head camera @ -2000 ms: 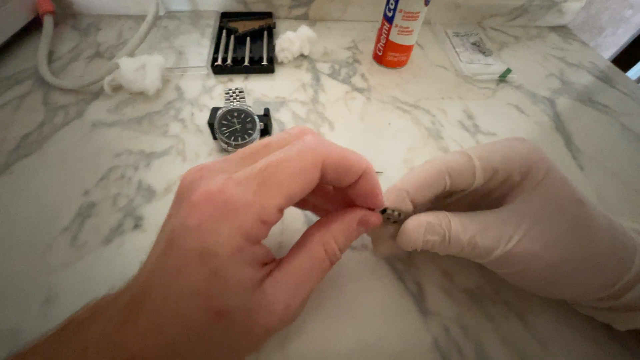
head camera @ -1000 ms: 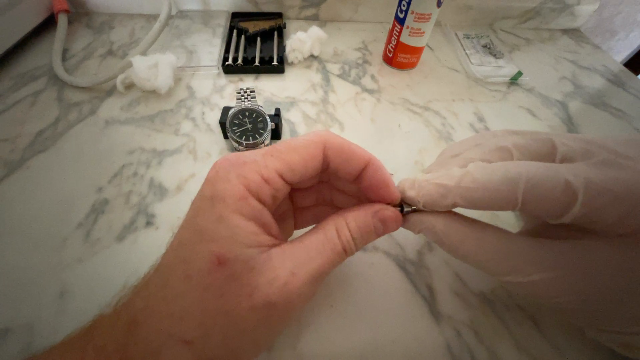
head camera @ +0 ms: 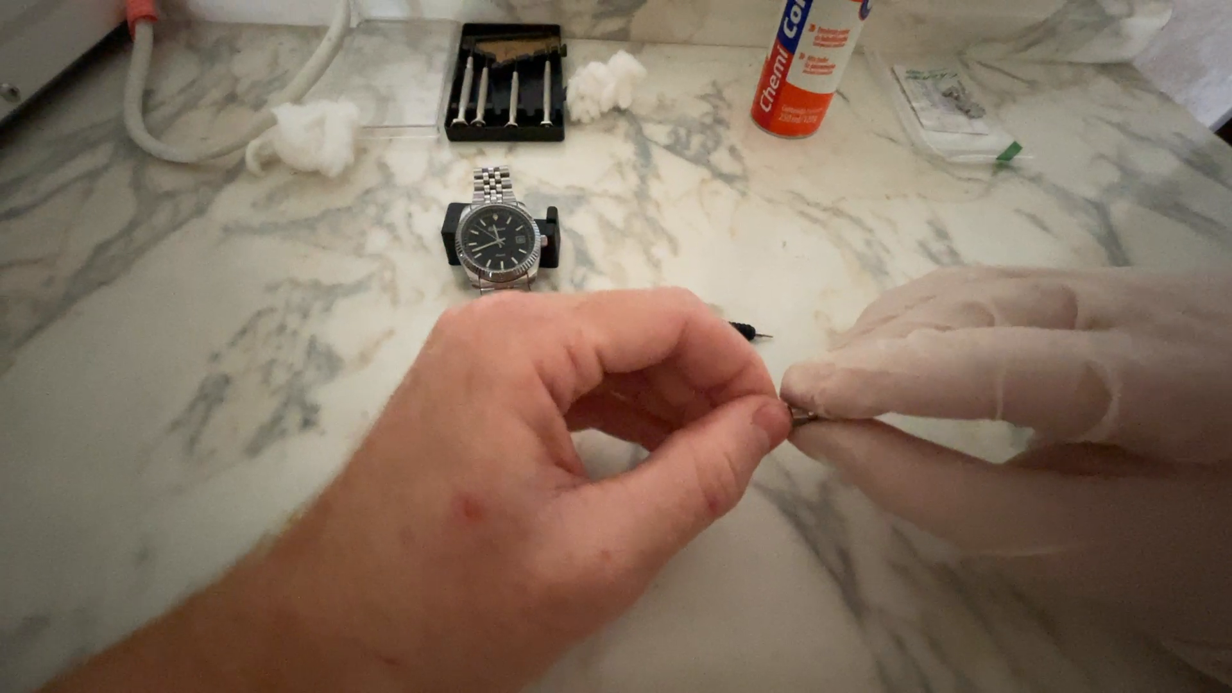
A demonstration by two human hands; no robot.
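Note:
My bare left hand [head camera: 577, 462] pinches a small metal piece [head camera: 801, 417] between thumb and forefinger. From the other side my gloved right hand [head camera: 982, 404] grips the same piece at its fingertips; most of it is hidden. Just beyond my left fingers, the dark tip of a thin tool [head camera: 749, 331] shows, its rest covered by the hand. A wristwatch with a black dial [head camera: 498, 241] and a steel bracelet lies on a black holder [head camera: 551, 237] past my left knuckles.
Behind stand a black case of small screwdrivers [head camera: 505, 130], cotton wool [head camera: 604, 85] and a red, white and blue spray can [head camera: 794, 87]. A clear plastic bag [head camera: 938, 106] lies back right. More cotton [head camera: 313, 135] and a grey hose [head camera: 140, 96] are back left, on the marble surface [head camera: 289, 289].
The gloved right hand has turned, its fingers now stretched flat above the thumb. The small metal piece, showing a dark, holed face two seconds ago, is now mostly covered by fingertips.

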